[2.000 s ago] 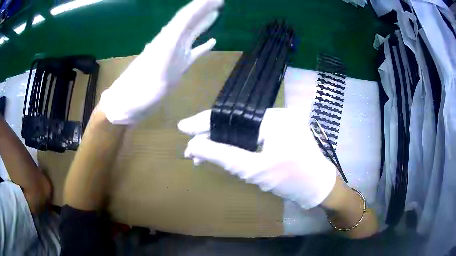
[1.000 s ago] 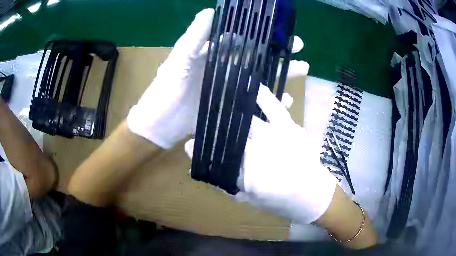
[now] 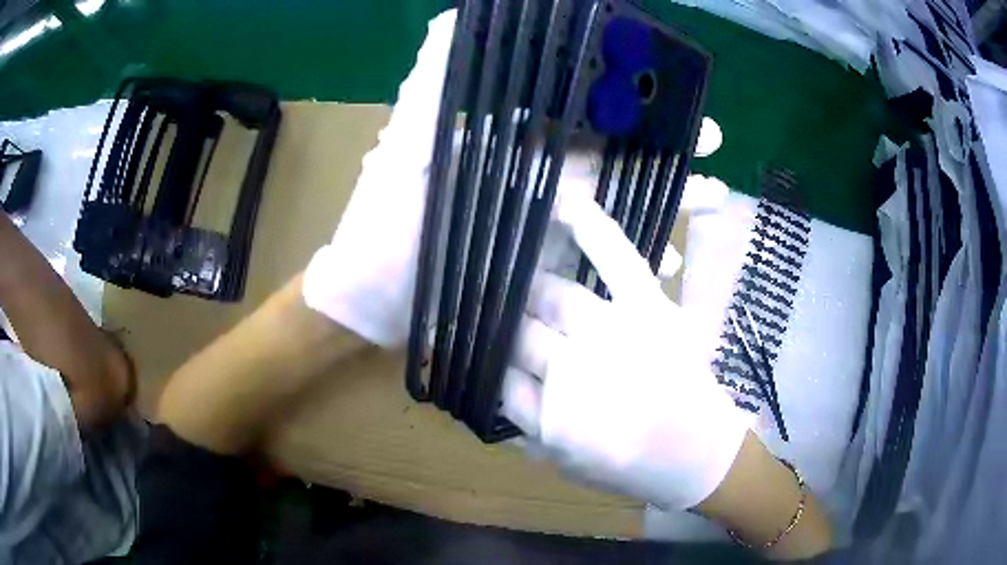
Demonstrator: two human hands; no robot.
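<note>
A stack of several black frames is held up between my hands over the cardboard, tilted so that its long side edges and part of one face show. A dark solid end with blue round spots shows at its upper right. My left hand, in a white glove, grips the stack from its left and far side; some fingertips show past the right edge. My right hand, also gloved, holds the near right side, with some fingers against or inside the frames. Where the frames hide the fingers, I cannot see the exact grip.
Another black frame cluster stands at the left of the cardboard. Small black parts lie in rows on a white sheet at right, with a thin dark tool across them. Piled trays stand at far right. A person's arm is at left.
The stack was held low by my right hand alone; then my left hand took hold too. It is now raised closer and turned, so the blue-spotted face shows. The view has shifted slightly.
</note>
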